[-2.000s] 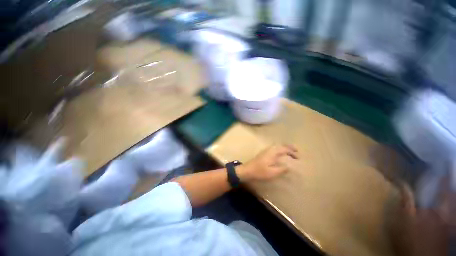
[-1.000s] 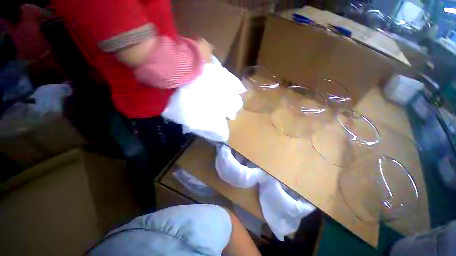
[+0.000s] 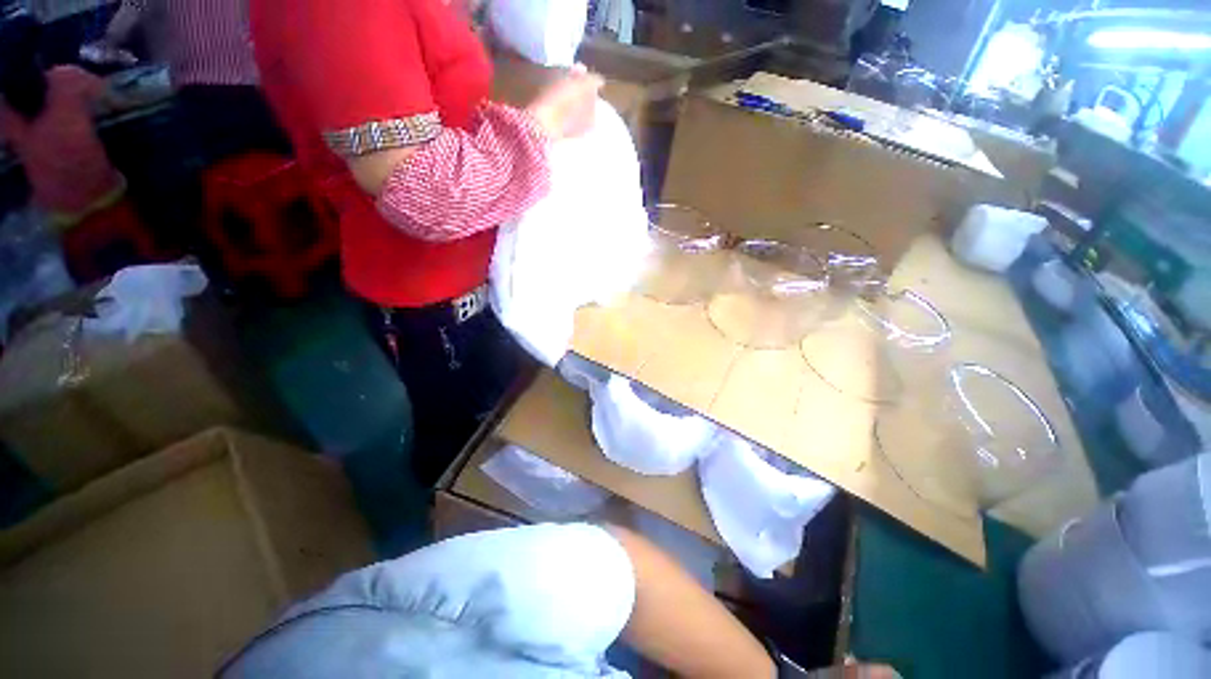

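Several clear bowls (image 3: 764, 299) stand on a tan cardboard sheet (image 3: 797, 425), seen mainly by bright rims and glare. Wrapped white bowls (image 3: 647, 431) show in a carton below the sheet's near edge. Stacked white bowls (image 3: 1109, 570) are at the lower right, partly cut off by the picture's edge. My left hand (image 3: 861, 671) is at the bottom edge, mostly cut off, beyond a dark wristband; its fingers and anything in them are hidden. It is below the cardboard sheet and left of the stacked white bowls. My right hand is not in view.
A person in a red top (image 3: 385, 146) stands at the left of the sheet, holding white bags (image 3: 584, 212). An open carton (image 3: 252, 517) is at the lower left. A large carton (image 3: 797, 166) stands behind the clear bowls. A white container (image 3: 996, 239) is at the back right.
The view has swung left from the bench, then slightly right. The person in red has raised the white bags. My left hand has come in at the bottom edge since one second ago.
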